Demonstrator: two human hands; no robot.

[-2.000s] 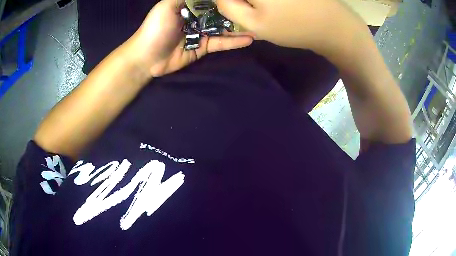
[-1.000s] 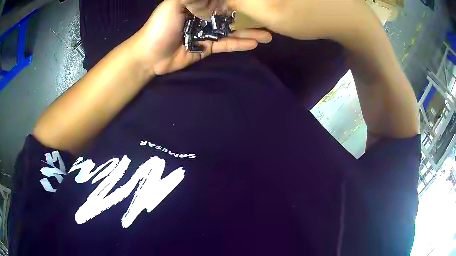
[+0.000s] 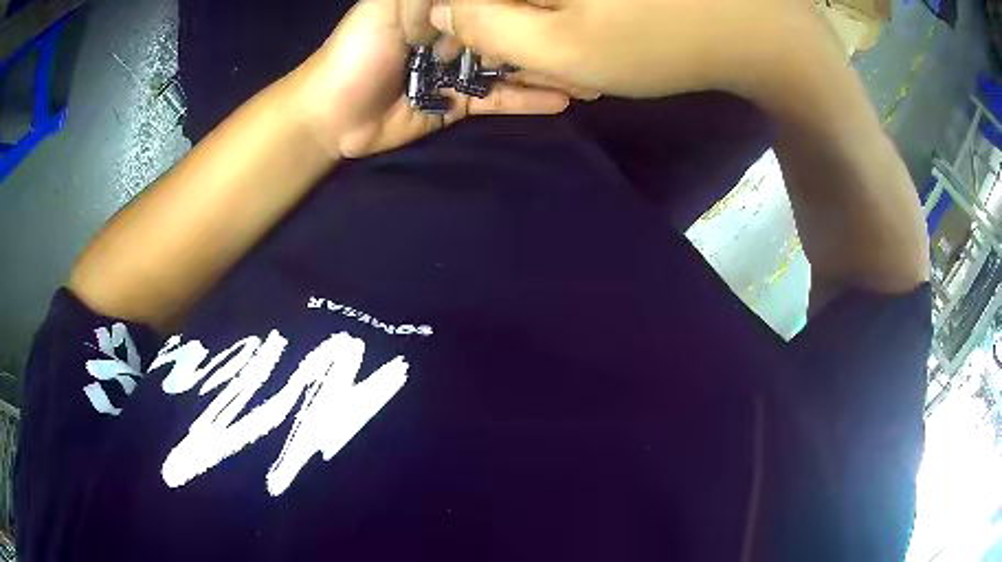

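Several small dark, shiny cylindrical components (image 3: pixel 426 82) lie in the cupped palm of my left hand (image 3: pixel 368 93) at the top of the view. My left hand is palm up, its fingers pointing right. My right hand (image 3: pixel 527 44) is over the palm from the right, its fingers at the components and covering part of them. Whether its fingertips grip a component cannot be told. The top edge of the picture cuts off part of both hands.
My dark T-shirt (image 3: pixel 527 384) with white lettering fills the middle and bottom. Grey floor shows on both sides, with a blue metal frame (image 3: pixel 39 104) at the left and metal racks (image 3: pixel 956 242) at the right. A tan cardboard piece (image 3: pixel 857 27) is at the top right.
My right hand has come lower over my left palm and now covers more of the components. My left hand has stayed nearly in place, still holding them.
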